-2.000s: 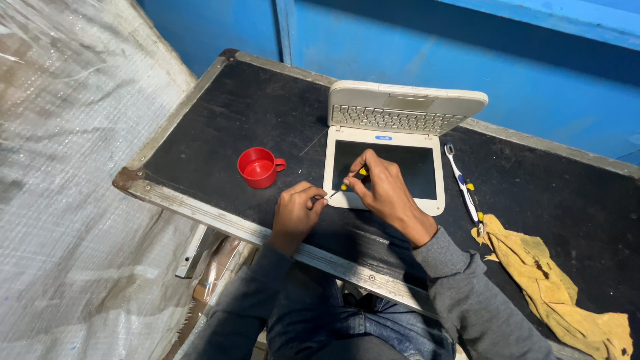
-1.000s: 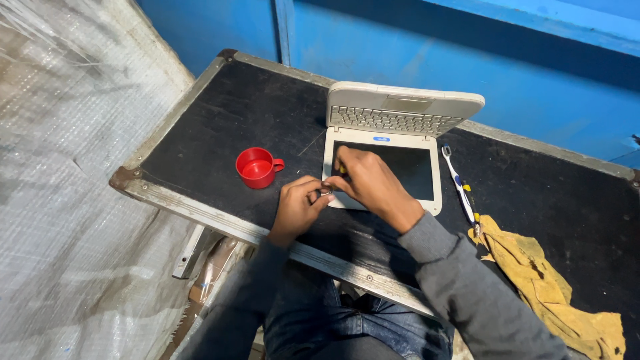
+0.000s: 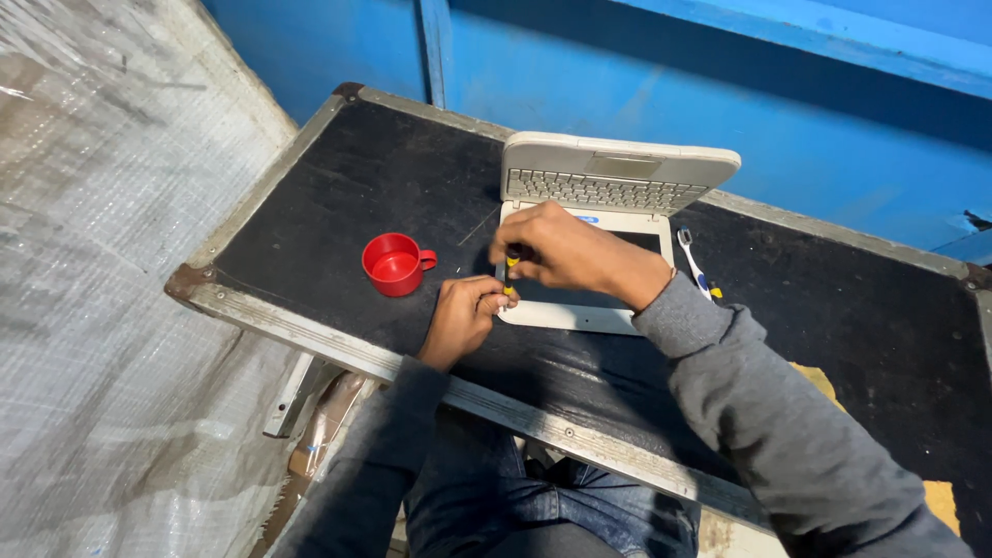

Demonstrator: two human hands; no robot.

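Note:
A small white laptop lies open on the black table, its screen half flat and its keyboard half raised behind. My right hand grips the handle of a yellow and black screwdriver, which stands nearly upright over the left near corner of the screen bezel. The fingertips of my left hand are pinched around the lower end of the screwdriver at that corner; they hide its tip. A red plastic cup stands to the left of the laptop.
A toothbrush lies right of the laptop, with a yellow and black object beside it. Parts of a yellow cloth show past my right sleeve. The table has a metal edge, and a blue wall stands behind it.
My right hand and forearm have swung up and over the screen, and the screwdriver, tilted two seconds ago, is now nearly upright. My left hand has stayed at the bezel corner.

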